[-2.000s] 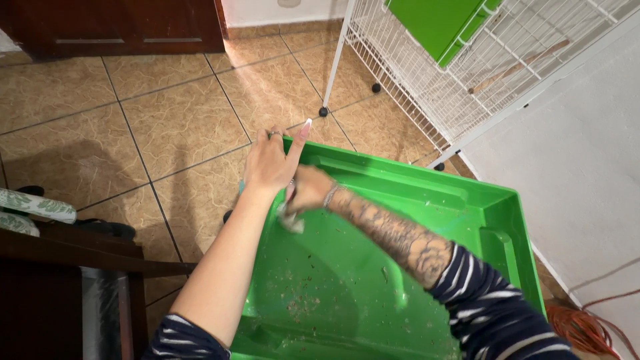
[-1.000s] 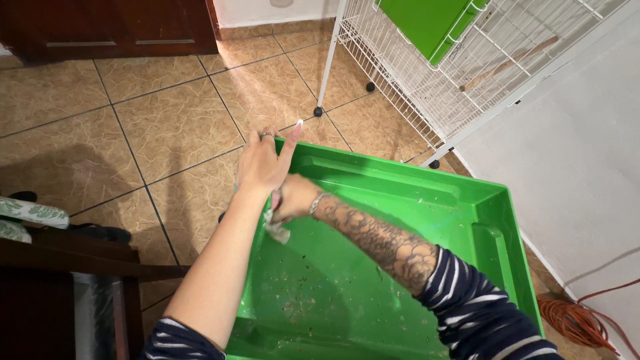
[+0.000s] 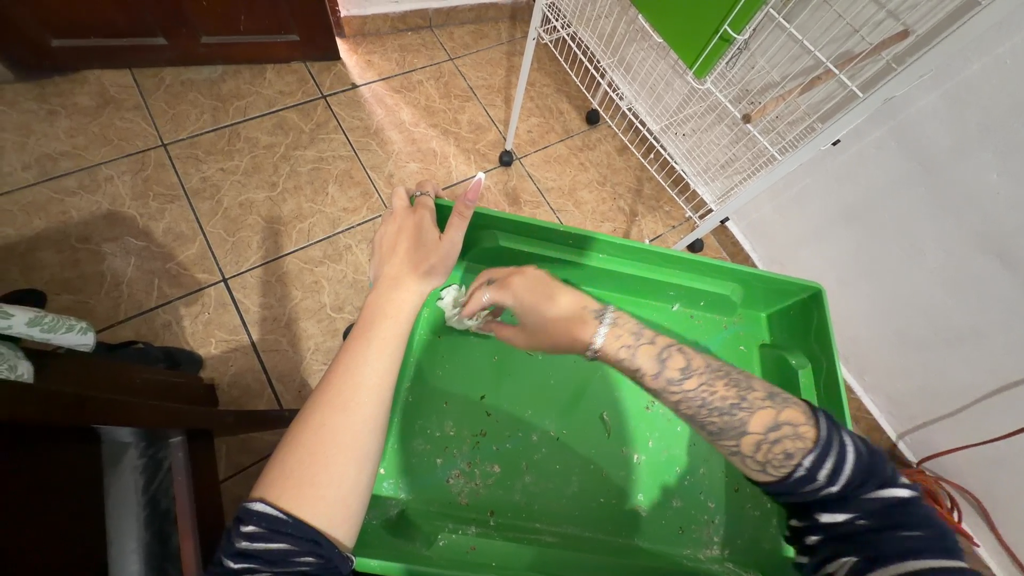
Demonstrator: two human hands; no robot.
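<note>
A green plastic tray with raised walls fills the lower middle of the view, with crumbs, specks and smears on its floor. My left hand grips the tray's far left corner, fingers over the outside and thumb along the rim. Inside that corner, my right hand pinches a crumpled white paper or cloth wipe against the tray near the left wall. The underside of the wipe is hidden.
A white wire cage on a wheeled stand is beyond the tray, with a green panel on it. A white wall and an orange cable are at right. Dark wooden furniture stands at lower left, a wooden door at upper left.
My right hand has shifted slightly away from my left wrist, and the wipe now shows between them, nearer the far left corner. My left hand stays on the tray's corner.
</note>
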